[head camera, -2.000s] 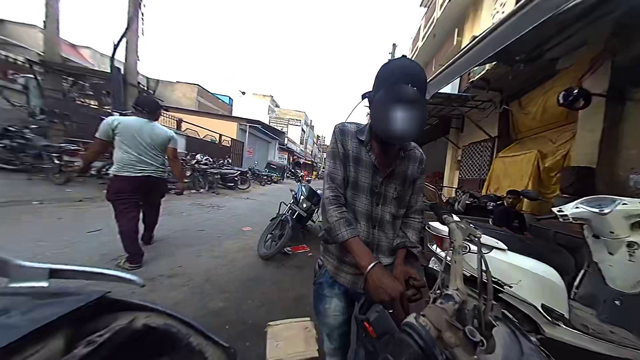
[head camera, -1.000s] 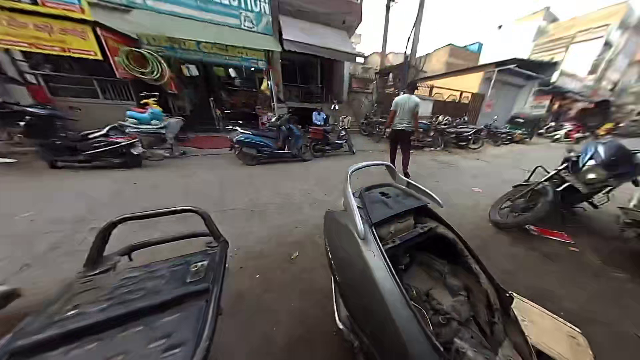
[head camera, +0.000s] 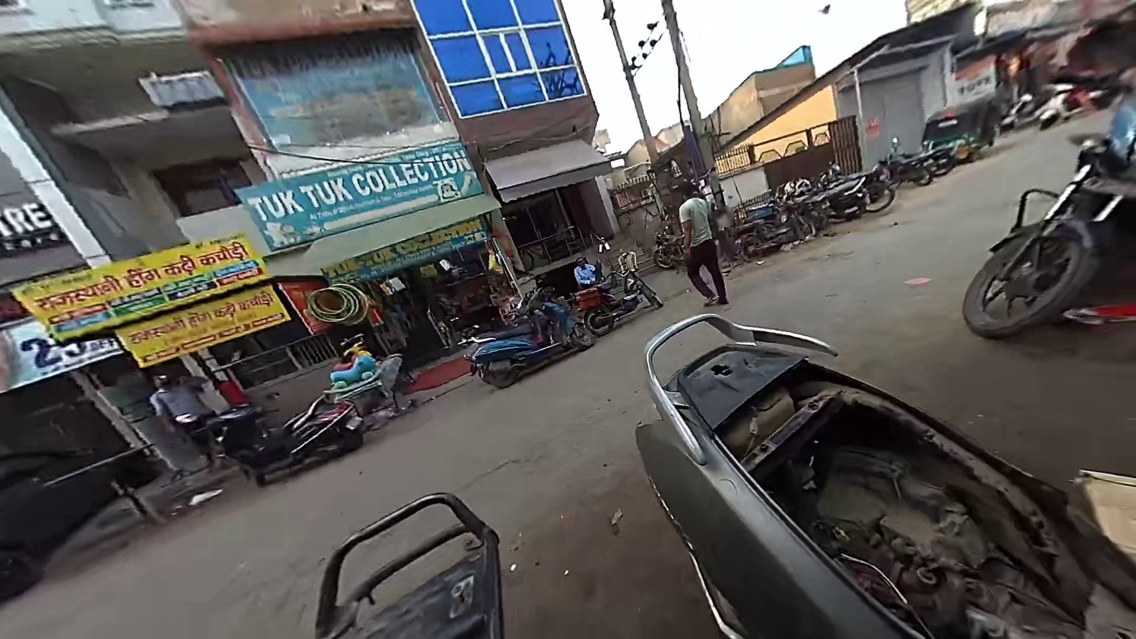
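Neither of my hands shows in the head view. Closest to the camera on the right is a dark scooter body (head camera: 754, 515) with its seat off, and dusty engine parts (head camera: 914, 515) lie bare in the opening. A silvery grab rail (head camera: 664, 364) curves round its tail. At the bottom, left of it, a black metal carrier frame (head camera: 404, 515) rises behind a dark, flat panel (head camera: 444, 599). A piece of cardboard or board (head camera: 1109, 510) is partly visible at the right edge.
A motorcycle (head camera: 1034, 257) stands at the right, a red object (head camera: 1100, 314) beside its wheel. Across the road (head camera: 532, 426) are a blue scooter (head camera: 528, 346), a dark motor scooter (head camera: 293, 435), shopfronts and a row of motorcycles (head camera: 825, 200). A person (head camera: 701, 240) is on the far side.
The view has swung far left and tilted. The person in the checked shirt, in front of me two seconds ago, is out of frame. The person in the pale shirt has moved farther off.
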